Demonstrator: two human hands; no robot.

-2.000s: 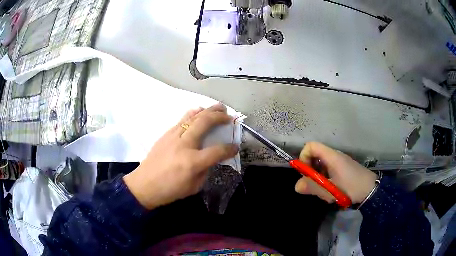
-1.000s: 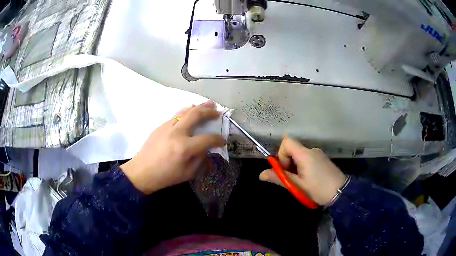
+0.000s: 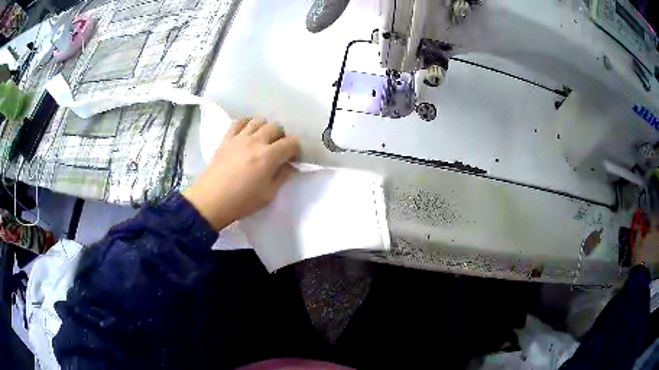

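The white fabric piece (image 3: 325, 209) lies across the table's front edge, its stitched right end flat and a corner hanging over the edge. A narrow strip of it runs left over the checked cloth. My left hand (image 3: 249, 170) is on its middle, fingers curled over it and gripping it. My right hand (image 3: 645, 249) is at the far right edge of the picture, cut off and partly blurred. The red scissors handle (image 3: 637, 226) shows right at its fingers; the blades cannot be made out, nor whether the hand still holds it.
The sewing machine's needle area (image 3: 397, 97) stands behind the fabric. A grey oval thing (image 3: 326, 13) lies left of it. The checked, plastic-covered cloth (image 3: 115, 61) covers the left side, with a pink item (image 3: 76, 37) on it. White crumpled cloth (image 3: 531, 347) is low right.
My right hand has moved with the red scissors from the fabric's end to the far right. My left hand has shifted back and left from the stitched end, which now lies uncovered. The view has shifted.
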